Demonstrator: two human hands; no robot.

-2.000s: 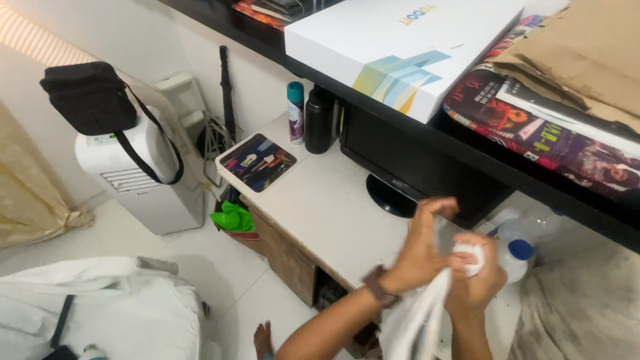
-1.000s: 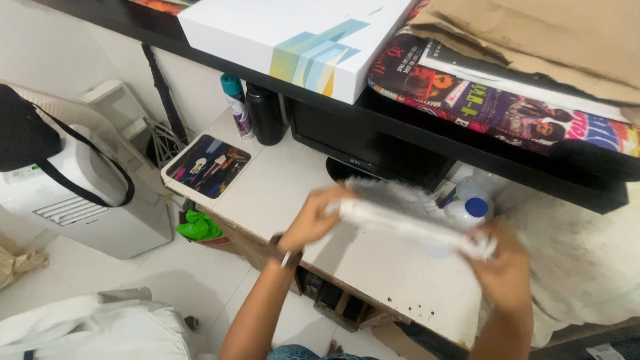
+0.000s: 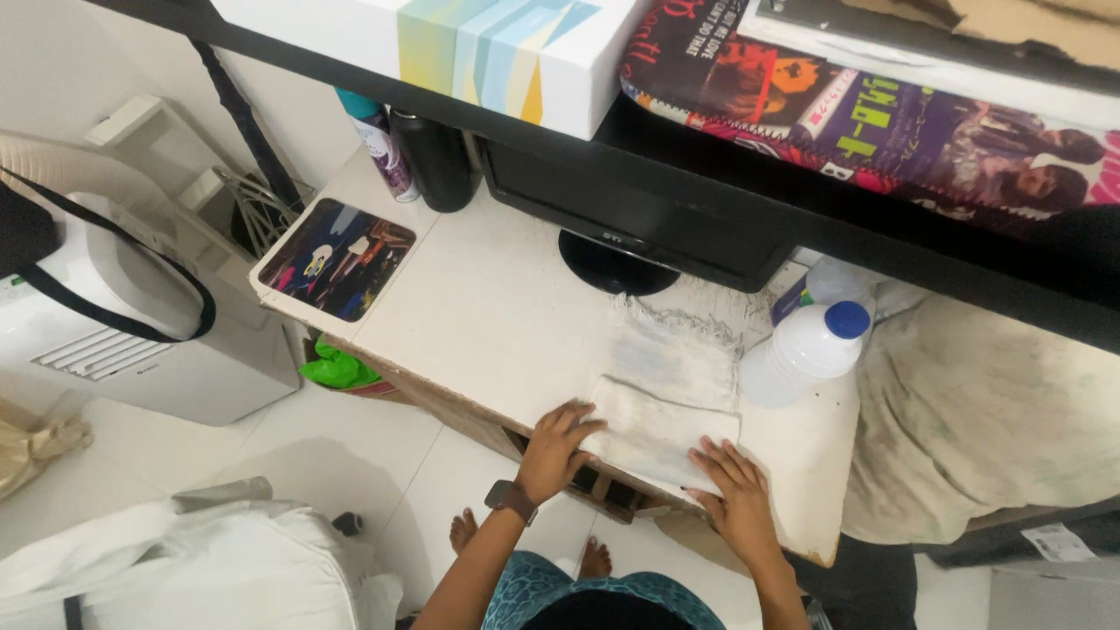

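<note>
A white cloth with a frayed, fringed far edge [image 3: 669, 407] lies on the white desk, its near part folded over. My left hand [image 3: 558, 444] rests at the left edge of the folded part, fingertips touching it, a dark watch on the wrist. My right hand [image 3: 735, 490] lies with spread fingers on the cloth's near right corner. Neither hand is closed around the cloth. A white plastic bottle with a blue cap [image 3: 801, 350] stands just right of the cloth, and a black monitor [image 3: 630, 210] is beyond it.
A dark shelf [image 3: 787, 201] overhangs the desk, bearing a white box [image 3: 525, 61] and a printed case [image 3: 857, 131]. A black bottle [image 3: 437, 162], a spray can [image 3: 382, 149] and a picture mat [image 3: 339, 260] are at the desk's far left. Beige fabric [image 3: 971, 429] hangs at the right.
The cloth, bunched in both raised hands two seconds ago and then stretched between them, now lies on the desk. Both hands have come down onto it.
</note>
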